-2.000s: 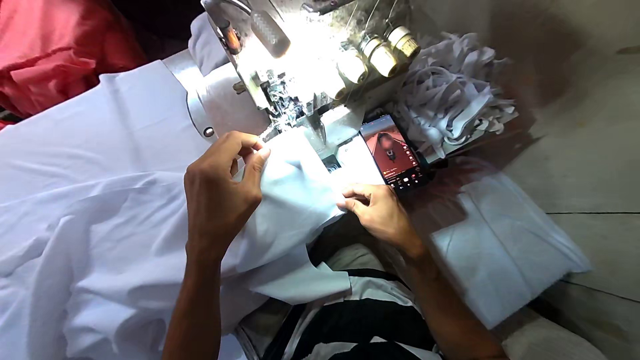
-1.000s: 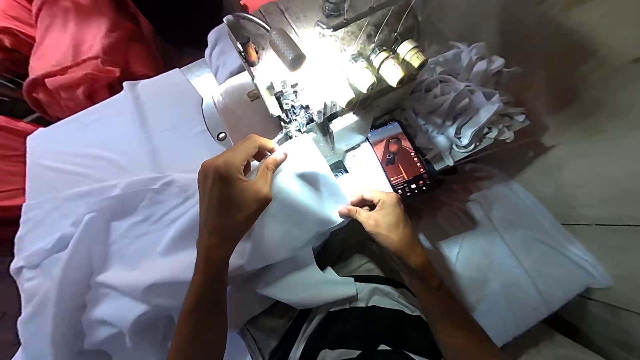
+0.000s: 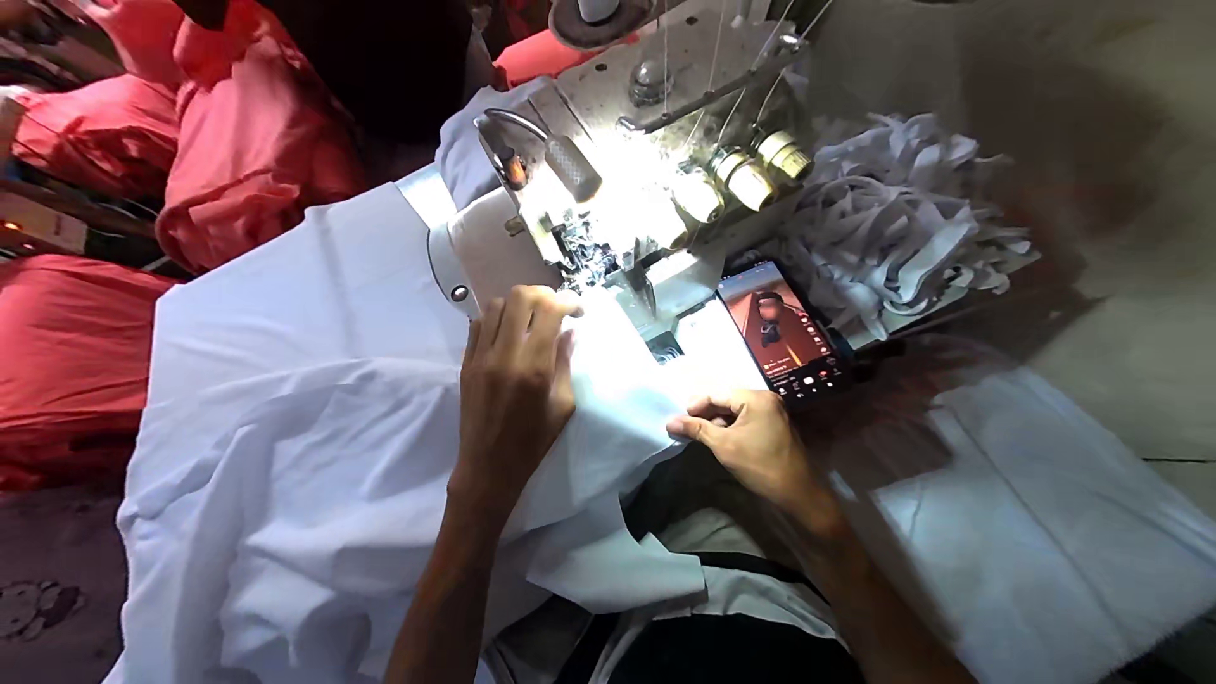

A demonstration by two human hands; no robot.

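Note:
White fabric (image 3: 617,399) runs from my lap and the table at the left up to the presser foot area (image 3: 589,266) of an industrial overlock sewing machine (image 3: 499,237). My left hand (image 3: 518,370) lies near the needles, its fingertips on the fabric close to the foot. Between thumb and fingers, my right hand (image 3: 746,437) pinches the fabric's right edge, just below a lit smartphone (image 3: 779,323). A small lamp (image 3: 570,169) on a bent neck throws glare that hides the needles and part of the cloth.
Thread tension knobs (image 3: 746,180) and taut threads stand at the machine's top right. A heap of white fabric strips (image 3: 902,228) lies beside the phone. Folded white cloth (image 3: 1026,503) is at the lower right. Red fabric bundles (image 3: 247,142) fill the upper left.
My left hand, raised in a pinch before, now lies flatter with its fingers toward the presser foot. My right hand still pinches the fabric edge. The view has shifted toward the left.

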